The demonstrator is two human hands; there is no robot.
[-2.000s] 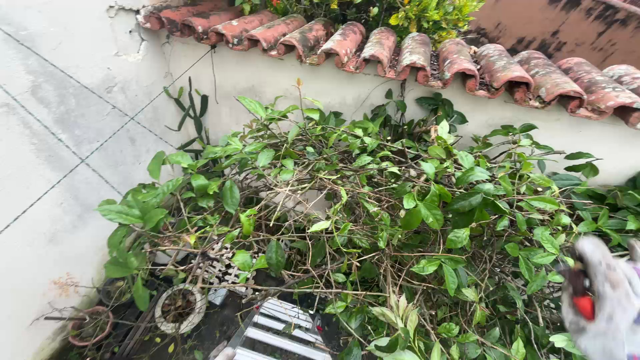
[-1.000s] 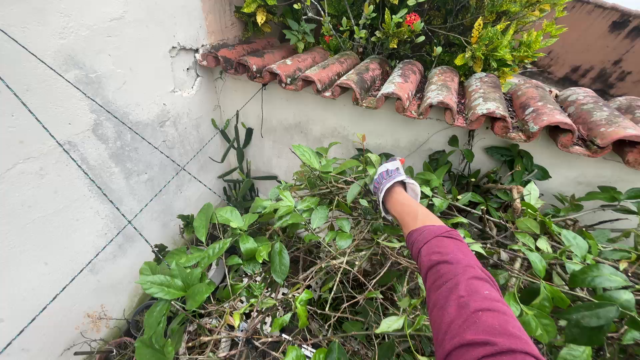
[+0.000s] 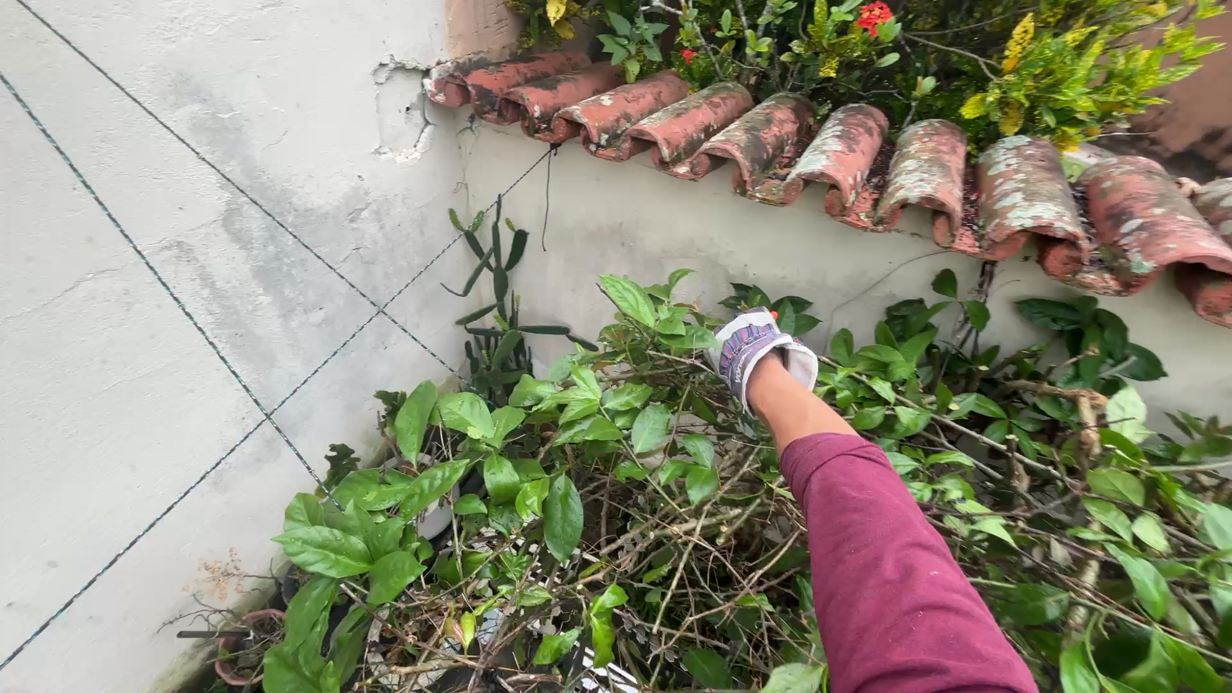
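My right hand (image 3: 756, 351), in a white and purple work glove, reaches into the top of a leafy shrub (image 3: 577, 452) beside the wall. Its fingers are hidden by leaves and by the glove's back. A small bit of red (image 3: 773, 315) shows at the far side of the glove; what it belongs to cannot be told. A maroon sleeve (image 3: 885, 558) covers the forearm from the lower right. Around the hand are green leaves and thin, tangled twigs. My left hand is out of the picture.
Clay roof tiles (image 3: 674, 125) cap the light wall (image 3: 616, 212) beyond the shrub. Cords (image 3: 241, 385) cross at the left. A cactus (image 3: 500, 318) grows in the corner, and a round pot (image 3: 245, 645) stands low at the left. Flowering plants (image 3: 866, 58) rise behind the tiles.
My gloved right hand, at the right edge two seconds ago holding something partly red, has moved left into the shrub's top. Since one second ago it has stayed at about the same place.
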